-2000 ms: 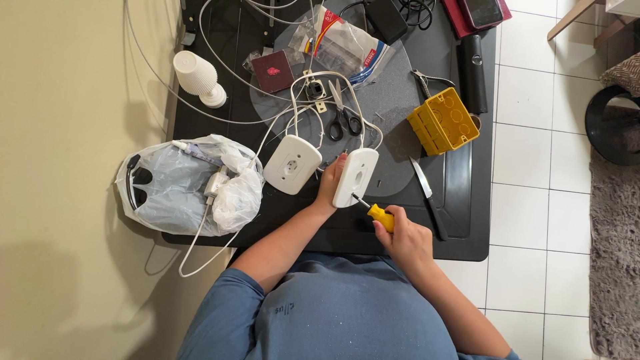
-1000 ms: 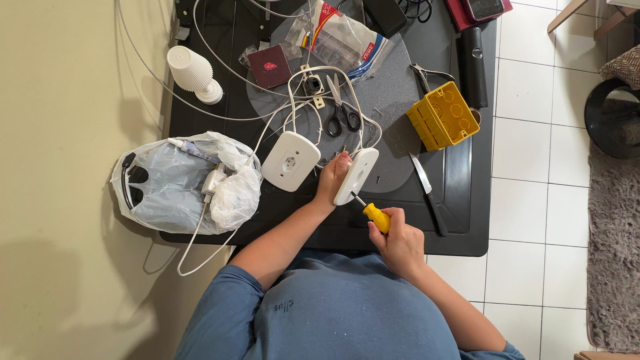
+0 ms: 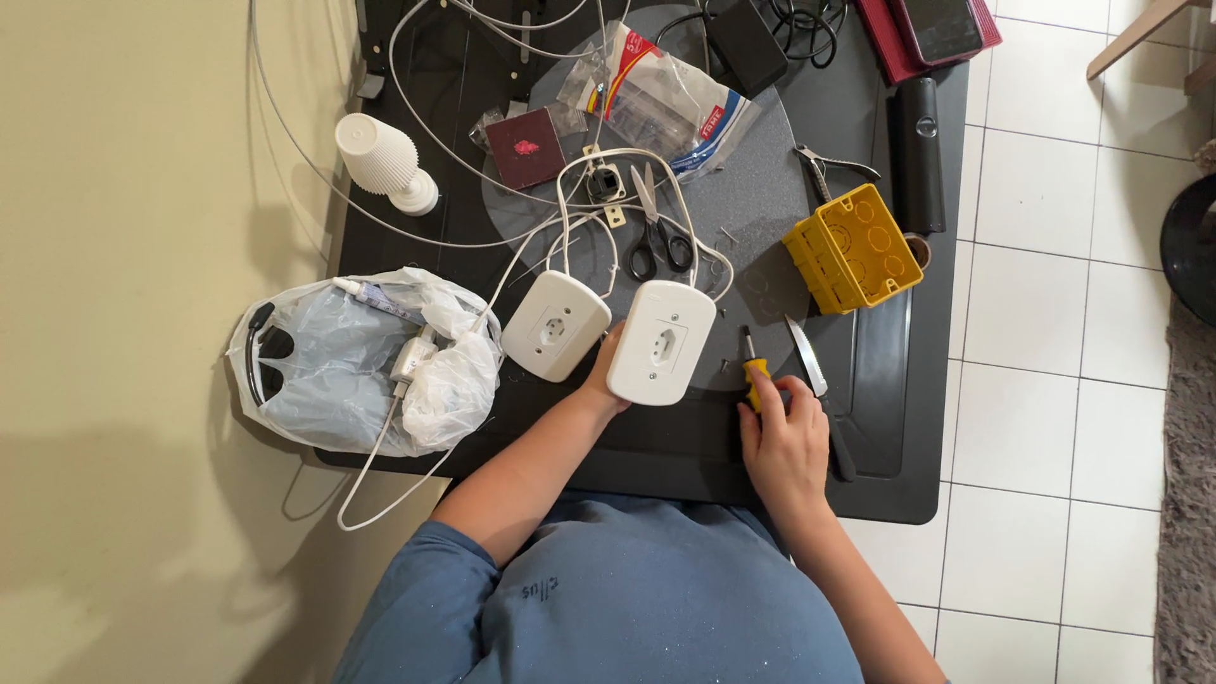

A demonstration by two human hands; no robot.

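My left hand (image 3: 605, 375) holds a white power outlet box (image 3: 662, 342) from beneath, its socket face up with a screw above and below the socket. A second white outlet box (image 3: 557, 326) lies just left of it, and white cables join the two at the top. My right hand (image 3: 787, 432) has its fingers on the yellow handle of a screwdriver (image 3: 755, 380), whose tip points away from me over the table. Right of the screwdriver lies a serrated knife (image 3: 807, 356) with a black handle. Black-handled scissors (image 3: 649, 233) lie beyond the boxes.
Yellow electrical boxes (image 3: 850, 252) and pliers (image 3: 825, 171) stand right on the black table (image 3: 608, 465). A plastic bag (image 3: 328, 380) and a small white lamp (image 3: 380, 161) are left. Farther back are a clear packet (image 3: 674, 100), a dark red square (image 3: 525, 147), a black adapter (image 3: 746, 43) and looping cables.
The screwdriver has come away from the right outlet box and moved right with my right hand. That box has turned from a tilt to show its socket face.
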